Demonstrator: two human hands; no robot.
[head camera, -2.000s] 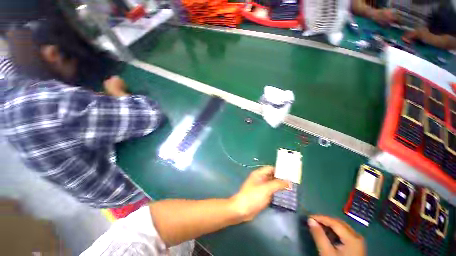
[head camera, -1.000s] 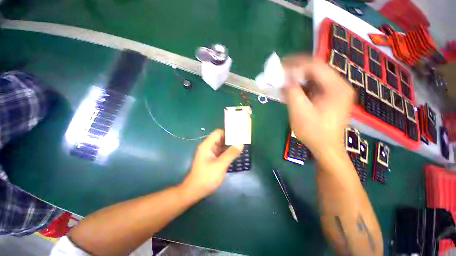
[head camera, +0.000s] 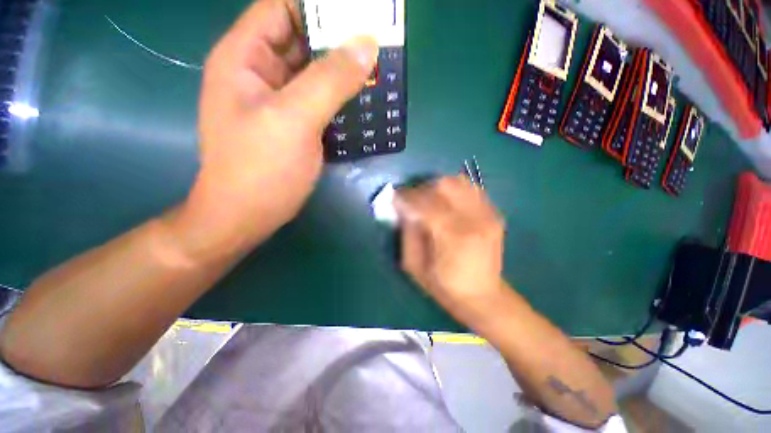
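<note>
My left hand (head camera: 262, 127) grips a front housing with keypad (head camera: 368, 110), black keys below a white window or panel (head camera: 351, 21) cut off by the top edge. My thumb lies over the lower edge of the white part. My right hand (head camera: 448, 232), blurred, holds a white wiping tissue (head camera: 385, 204) low over the green mat, below the housing. The tips of the tweezers (head camera: 475, 172) show just behind my right hand; the rest is hidden.
Several keypad phones (head camera: 538, 76) with gold frames and red-orange edges lie at the upper right. A red phone tray (head camera: 719, 63) is at the top right corner. A black cabled device (head camera: 689, 283) sits at the right edge. A thin wire (head camera: 152, 51) lies at the upper left.
My right hand has come from near the bottle down to the mat with the tissue. The view has tilted down and closer; the bottle is out of view. My left hand still holds the housing.
</note>
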